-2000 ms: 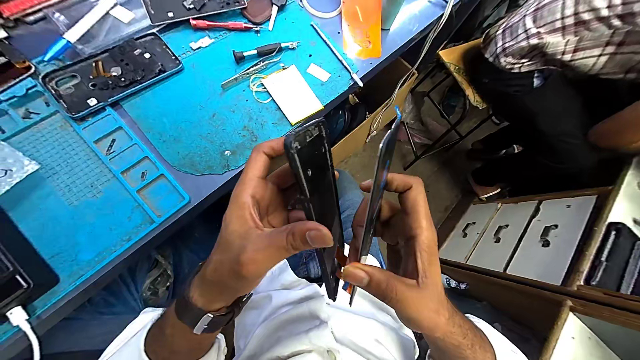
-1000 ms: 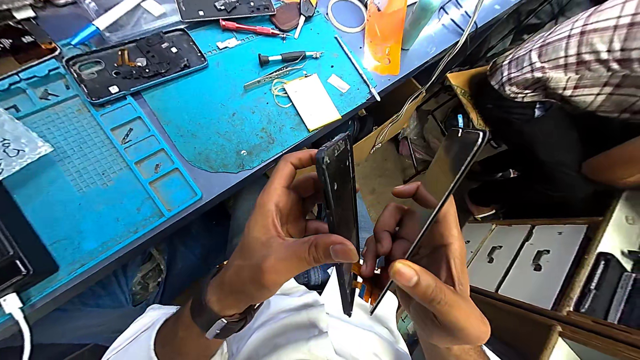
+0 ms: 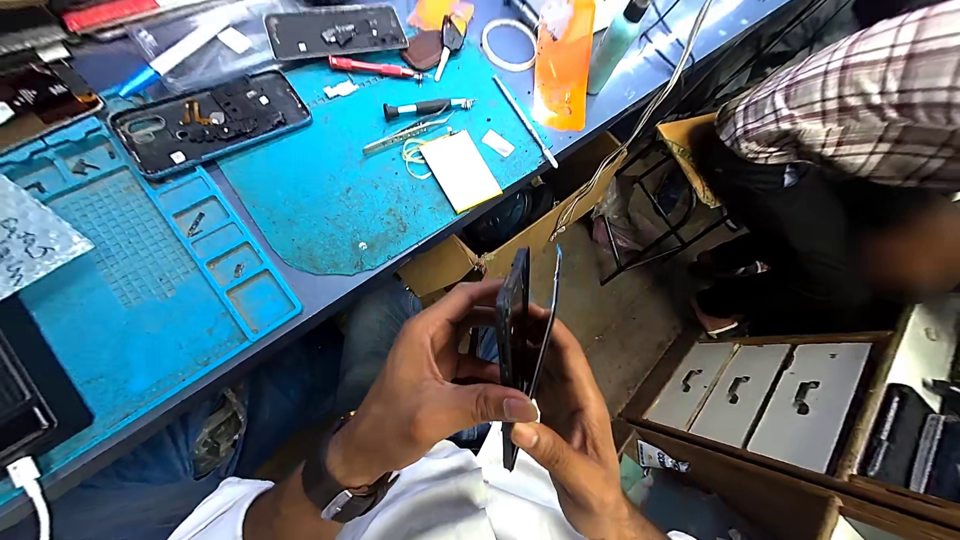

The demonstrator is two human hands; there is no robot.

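Observation:
My left hand [image 3: 442, 375], with a dark strap at the wrist, grips a black phone frame [image 3: 513, 322] seen nearly edge-on. A thin phone screen panel [image 3: 547, 330], also edge-on, is held in my right hand [image 3: 574, 427]. The two parts stand upright over my lap, close together at their lower ends and spread apart in a narrow V at the top. Both thumbs meet near the lower ends. Whether a flex cable joins the parts is hidden.
The workbench bears a blue silicone mat [image 3: 315, 217], a phone back cover [image 3: 210, 124], a white battery-like block [image 3: 461, 172], tweezers [image 3: 409, 135], screwdrivers [image 3: 427, 109] and an orange sheet [image 3: 562, 67]. At right, a person in a checked shirt [image 3: 840, 105] sits near boxes [image 3: 810, 405].
The screen panel, tilted wide away from the frame one second ago, has come closer to it. My hands have drawn together, and the orange flex seen between the parts earlier is hidden.

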